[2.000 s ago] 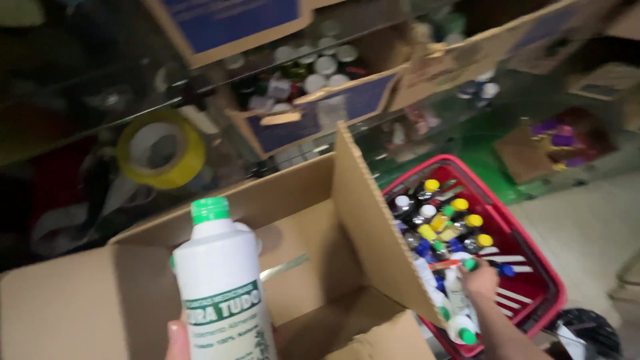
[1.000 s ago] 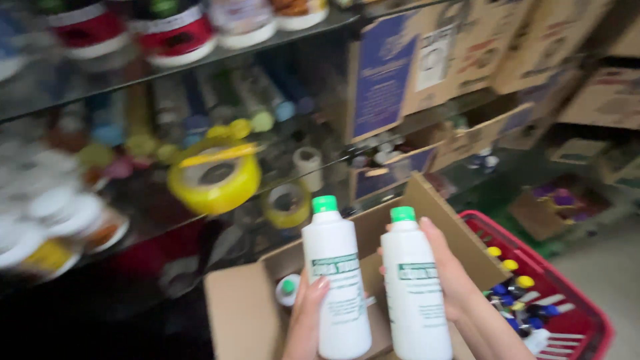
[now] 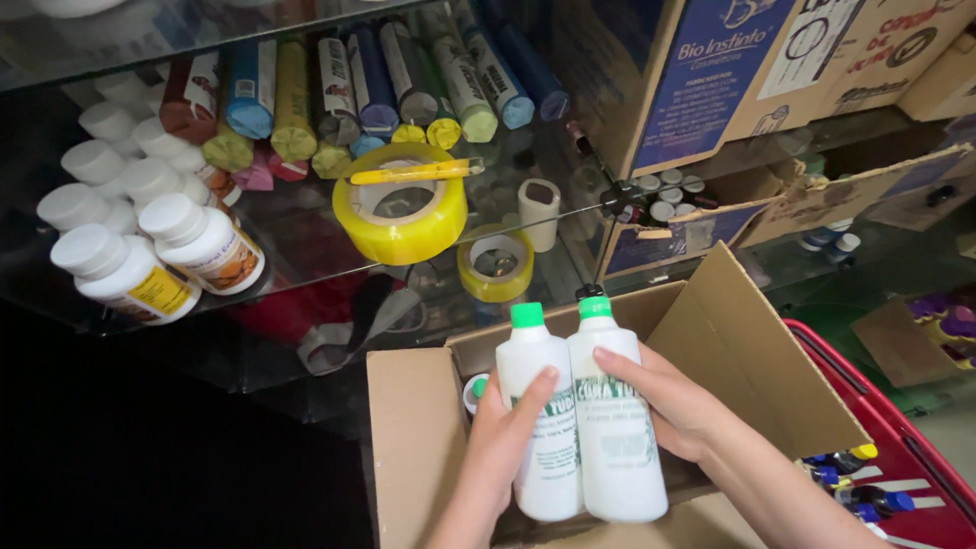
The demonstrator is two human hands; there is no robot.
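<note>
My left hand point(image 3: 507, 435) grips a white plastic bottle with a green cap point(image 3: 545, 457). A matching white bottle point(image 3: 621, 465) is held in my right hand point(image 3: 671, 396), its thumb across the bottle's shoulder. The two bottles stand side by side, touching, labels facing me. Beneath them is an open cardboard box point(image 3: 412, 435) with its flaps spread. Another green-capped white bottle point(image 3: 476, 389) shows inside the box, left of my left hand; the rest of the inside is largely hidden.
A glass shelf holds a roll of yellow tape point(image 3: 400, 229), white pill bottles point(image 3: 206, 236) and wrapped tubes point(image 3: 293, 114). Beneath it lies a smaller tape roll point(image 3: 496, 290). A red basket point(image 3: 900, 442) with dark bottles stands right. Cardboard boxes point(image 3: 648, 99) are behind.
Two seconds ago my right hand was at bottles in the red basket; it then came over the box with a white bottle. The two bottles, apart one second ago, now touch. The view has shifted left.
</note>
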